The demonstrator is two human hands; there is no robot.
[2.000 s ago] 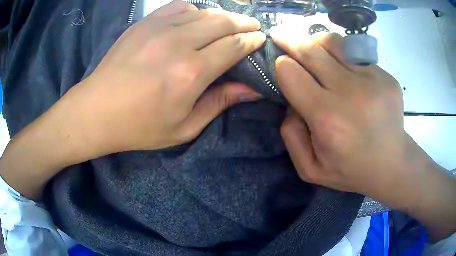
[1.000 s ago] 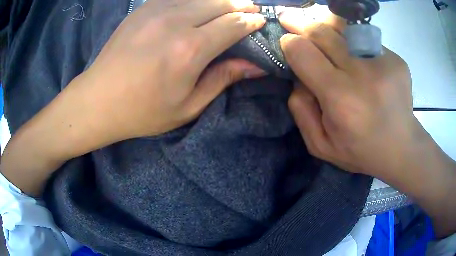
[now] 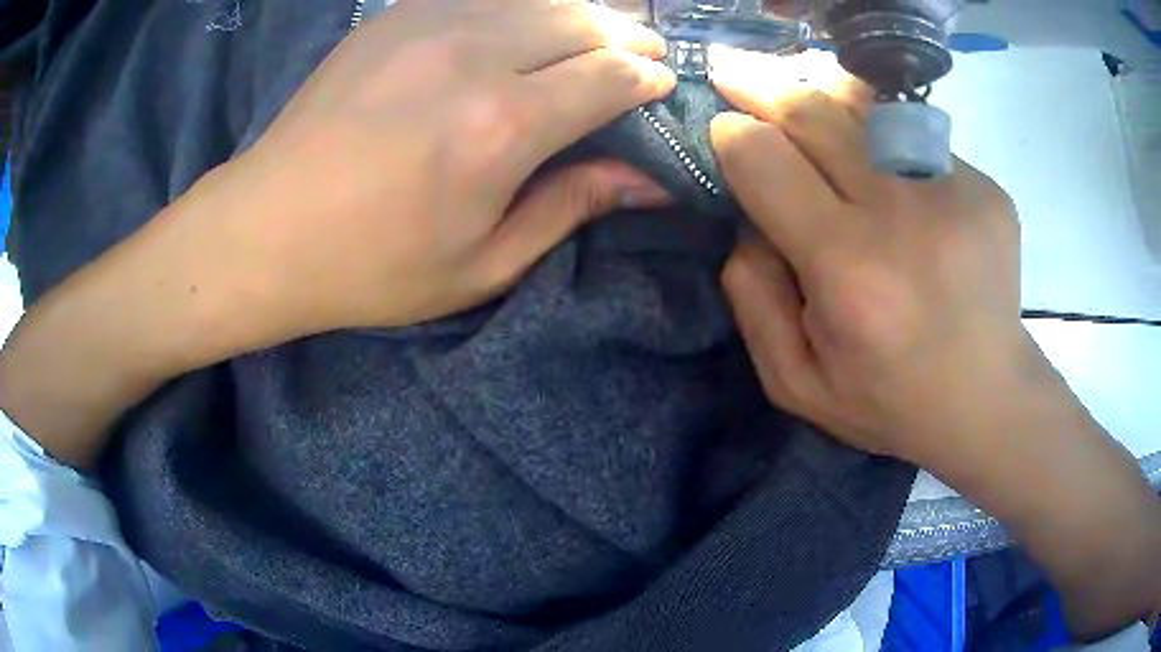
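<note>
The dark grey knit garment [image 3: 509, 446] lies bunched in front of me and up the left side. A metal zip [image 3: 679, 150] runs slantwise on it between my hands, below the presser foot [image 3: 690, 59]. My left hand [image 3: 420, 166] lies on the cloth left of the zip, its fingertips beside the foot and its thumb holding a fold. My right hand [image 3: 879, 255] grips the cloth right of the zip, fingers curled, forefinger near the foot. The needle point is too small to tell. Cloth under my palms is hidden.
The machine's metal parts are at the top centre, with a grey knob-like fitting [image 3: 910, 138] hanging over my right hand. The white machine bed [image 3: 1069, 217] is at right. A measuring tape [image 3: 942, 535] follows the curved front edge. Blue material [image 3: 927, 609] shows below it.
The zip between my hands lies closer to the foot than two seconds ago. The view has shifted slightly back and forth. Both hands keep their hold on the cloth.
</note>
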